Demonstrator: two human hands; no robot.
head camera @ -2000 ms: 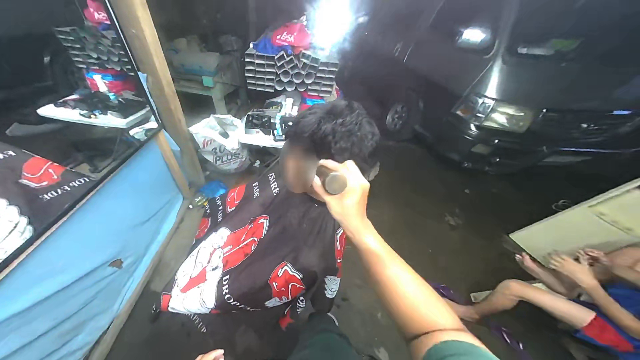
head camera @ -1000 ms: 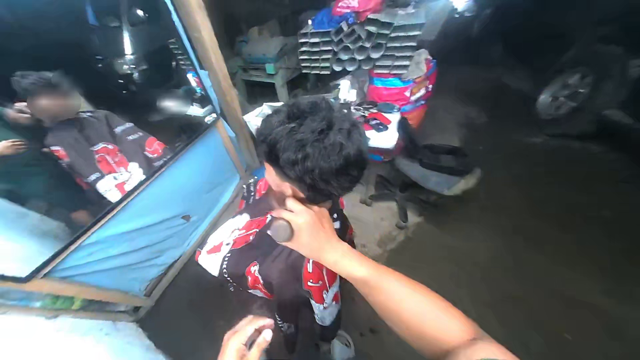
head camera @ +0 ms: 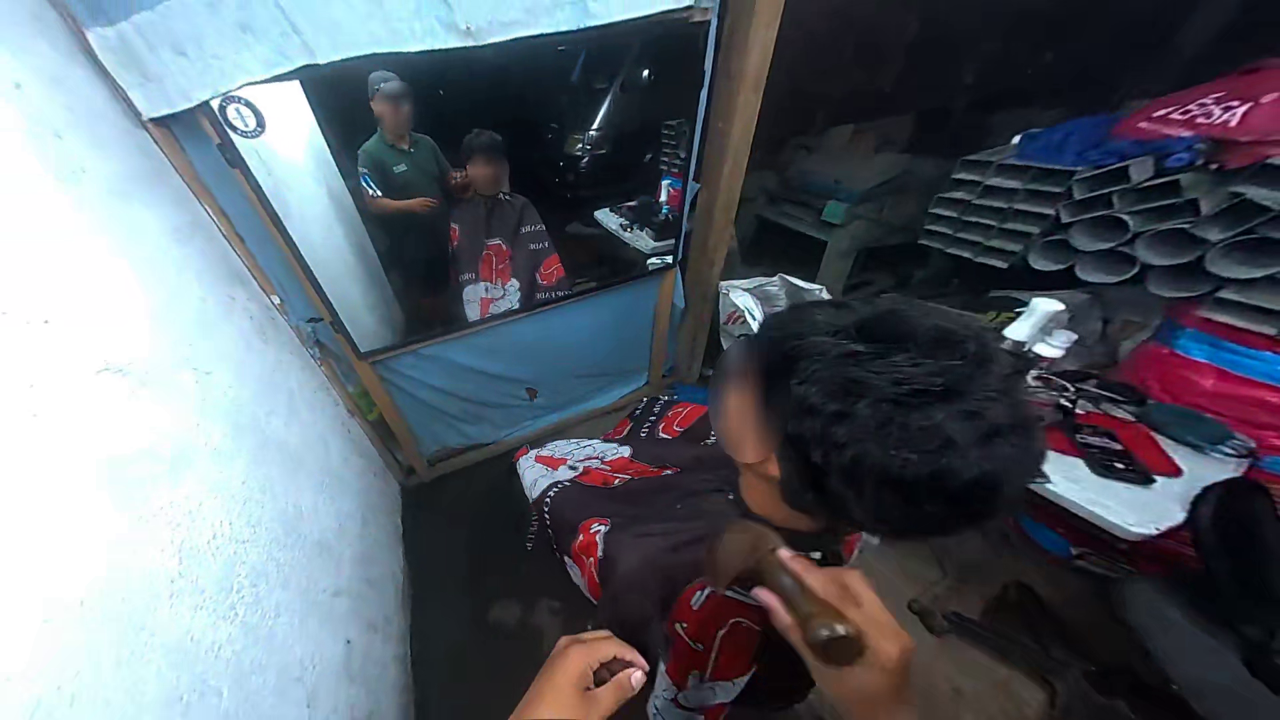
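My right hand [head camera: 850, 620] grips the handle of a brush [head camera: 815, 610], its blurred brown head against the cape near the neck of a seated person. That person, whose dark hair [head camera: 900, 410] fills the right middle, wears a black barber's cape [head camera: 640, 530] with red and white prints. At the bottom, my left hand [head camera: 590, 675] hovers beside the cape with its fingers curled; nothing is seen in it, though the palm side is partly hidden. A wall mirror [head camera: 600, 220] reflects both people.
At the right, a white table [head camera: 1120, 510] carries hair clippers [head camera: 1110, 450] and a white bottle [head camera: 1035, 320]. Metal tubes [head camera: 1110, 230] are stacked behind. A wooden post [head camera: 725, 180] stands beside the mirror, and a white wall [head camera: 200, 450] bounds the left side.
The view has swung left toward the mirror and wall. My right hand, earlier by the person's ear and neck, is now lower, at the cape's shoulder, with the brush still in it.
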